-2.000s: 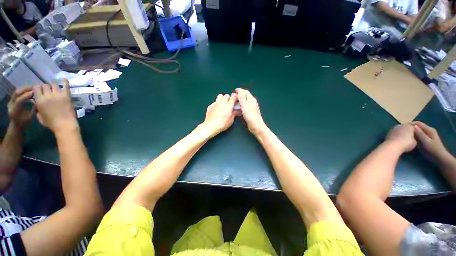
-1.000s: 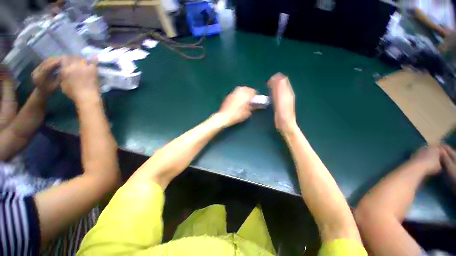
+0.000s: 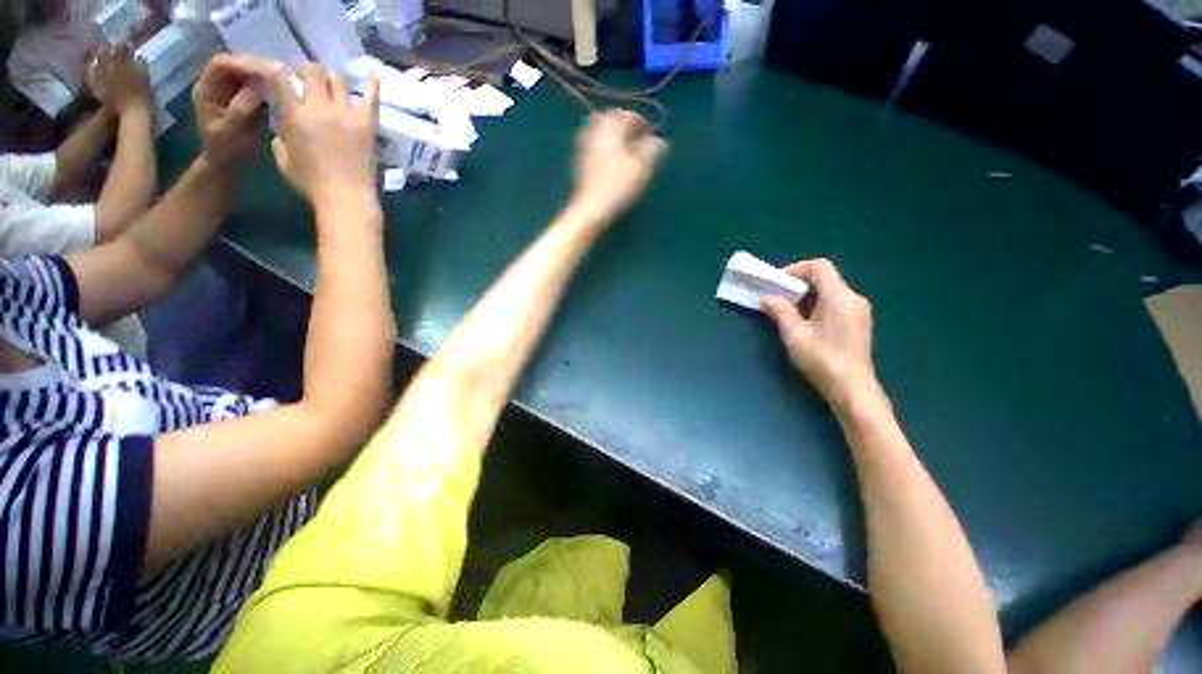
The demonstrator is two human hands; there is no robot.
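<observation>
A small white leaflet stack (image 3: 754,281) with faint print is gripped at its right end between the thumb and fingers of my right hand (image 3: 830,325), above the green bench. My left hand (image 3: 617,169) is reached out forward and to the left, near the cable. It is blurred with the fingers curled, and I cannot tell whether it holds anything.
At the left, a neighbour's hands (image 3: 323,132) work beside white retail boxes (image 3: 419,142) and scattered leaflets. A blue plastic bin (image 3: 686,37), a cable (image 3: 567,82) and black bins (image 3: 975,73) stand at the far side. A cardboard sheet (image 3: 1177,336) lies at the right edge.
The view has turned left. The white stack has passed from my left hand to my right hand. My left hand has moved away from it, forward and to the left.
</observation>
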